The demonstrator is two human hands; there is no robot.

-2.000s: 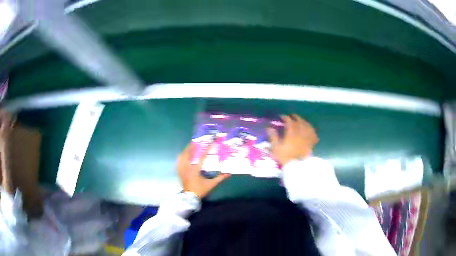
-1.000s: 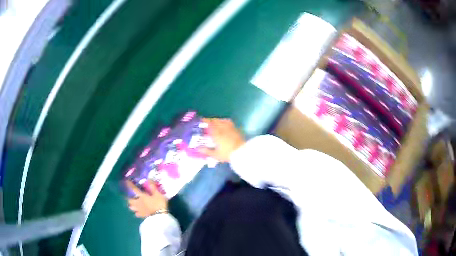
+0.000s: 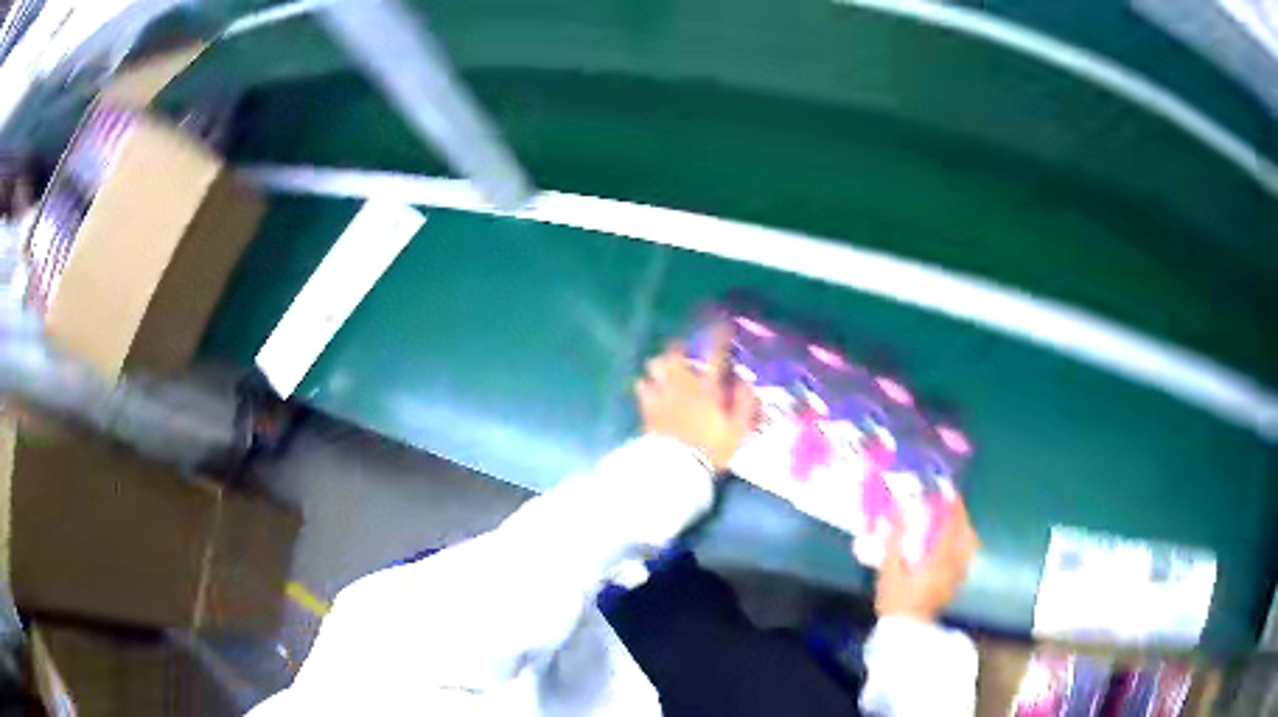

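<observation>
A row of several retail boxes (image 3: 834,427), purple, pink and white, is held over the green workbench (image 3: 491,308). The picture is blurred. My left hand (image 3: 697,406) grips the row's left end. My right hand (image 3: 925,560) grips its right end. The row slants down to the right. Whether it touches the bench I cannot tell. An open shipping carton (image 3: 1002,679) with retail boxes in it is cut off at the bottom right edge.
White label sheets lie on the bench at the left (image 3: 341,297) and right (image 3: 1125,588). A white side rail (image 3: 841,262) borders the green conveyor belt (image 3: 841,154). A grey post (image 3: 435,98) crosses the upper left. Brown cartons (image 3: 126,539) and a person's sleeve (image 3: 84,378) are at the left.
The view has swung back from the open carton on the right, which now shows only at the bottom edge. Both hands still hold the row, now slanting down to the right.
</observation>
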